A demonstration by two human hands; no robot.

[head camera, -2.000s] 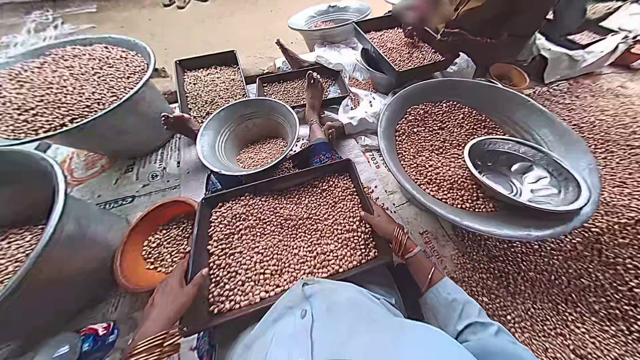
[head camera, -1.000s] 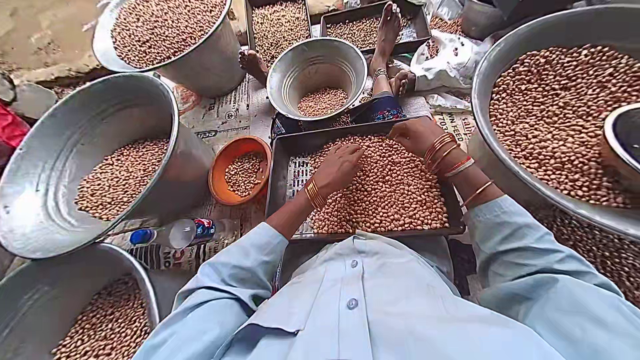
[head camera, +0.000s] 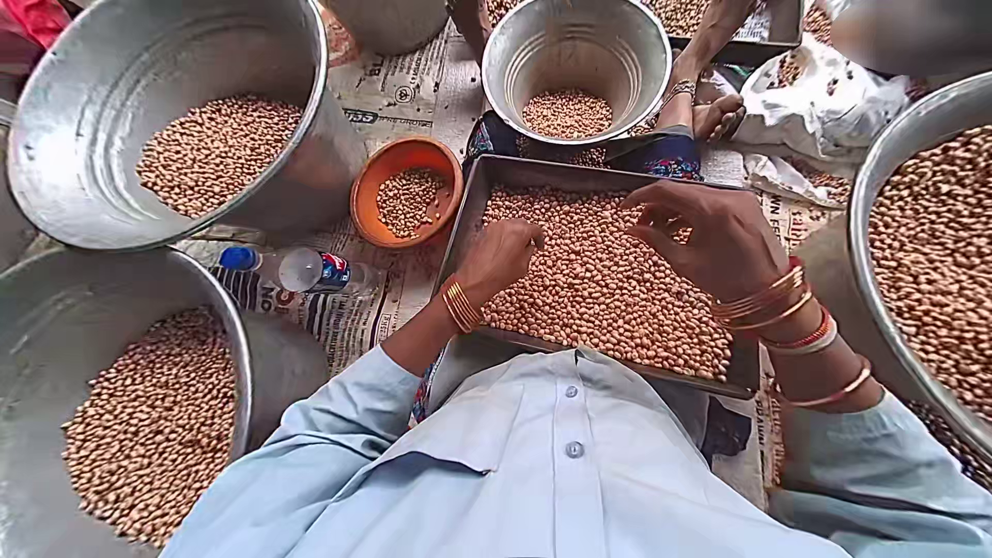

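Observation:
A dark metal tray (head camera: 744, 364) of brownish nuts or seeds (head camera: 604, 287) lies across my lap. Over its left side is my left hand (head camera: 505, 252), fingers curled down near the nuts; whether it holds any cannot be told. My right hand (head camera: 701, 236) hovers over the upper right of the tray, thumb and fingers bent and apart, with nothing visible between them. Left of the tray stands an orange bowl (head camera: 363, 190) with some nuts in it. Beyond the tray a metal basin (head camera: 500, 85) holds more of them.
Large metal tubs of nuts stand at the upper left (head camera: 314, 85), lower left (head camera: 236, 349) and right (head camera: 860, 201). Plastic bottles (head camera: 310, 270) lie on printed sacking (head camera: 353, 314). Another person's feet (head camera: 717, 116) and a white plastic bag (head camera: 825, 101) are beyond the tray.
Two seconds ago both hands held the tray's sides; one second ago they were over the nuts, where they remain. My right hand has lifted somewhat. The view has swung left and down.

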